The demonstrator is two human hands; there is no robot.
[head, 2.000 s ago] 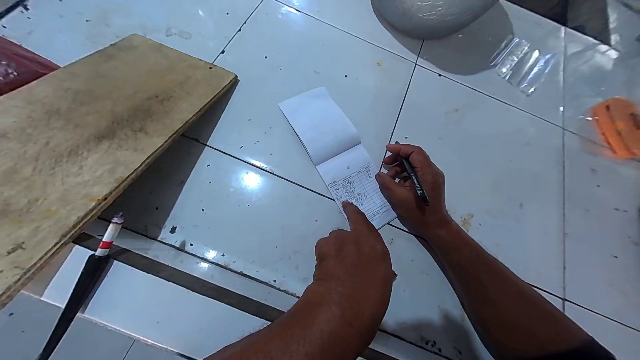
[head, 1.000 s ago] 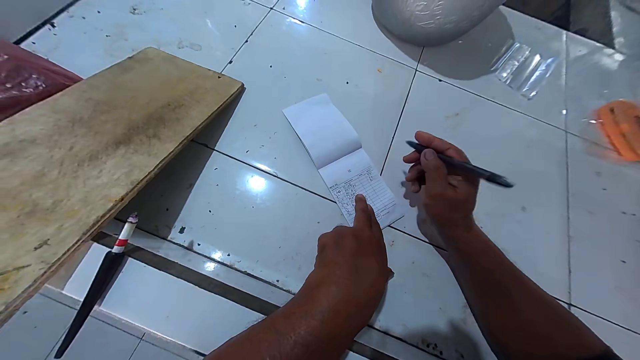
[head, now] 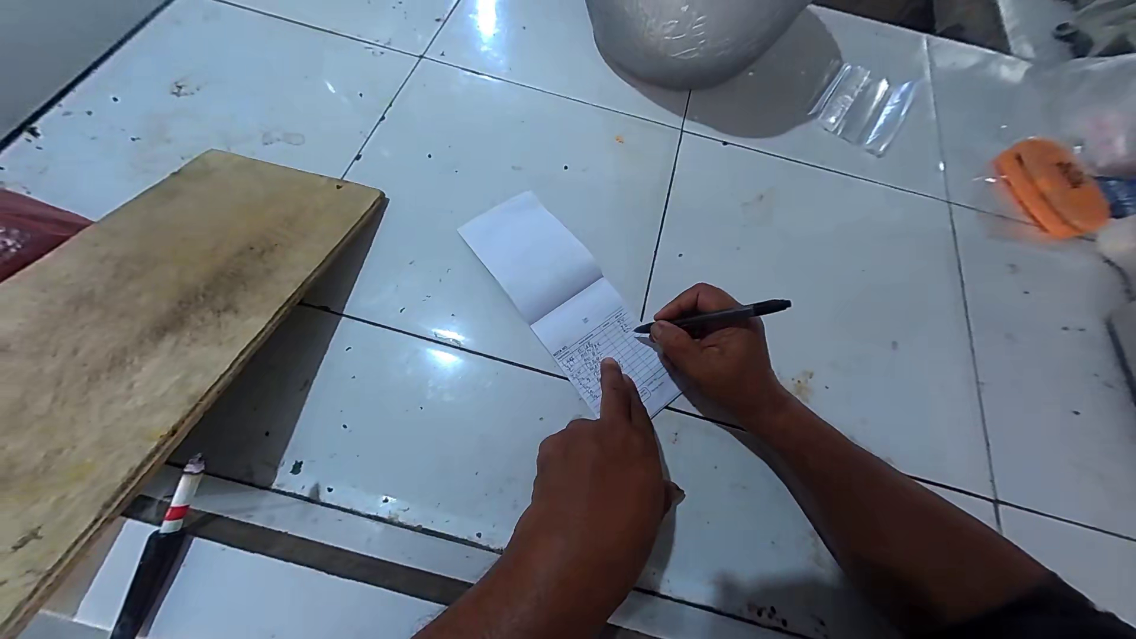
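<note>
An open receipt pad lies on white floor tiles, its blank flap folded up and its ruled page bearing handwriting. My left hand rests an extended index finger on the lower part of that page. A black pen is held in my right hand, its tip at the right-hand column of the ruled page. The side of my right hand is against the pad's right edge.
A worn wooden board stands raised at the left, beside a black-and-white stick-like tool. A grey rounded object is at the top, near clear plastic packets. Bagged orange items lie at the right.
My right hand has moved left from beside the pad, bringing the pen tip to the page. The left index finger stays on the pad.
</note>
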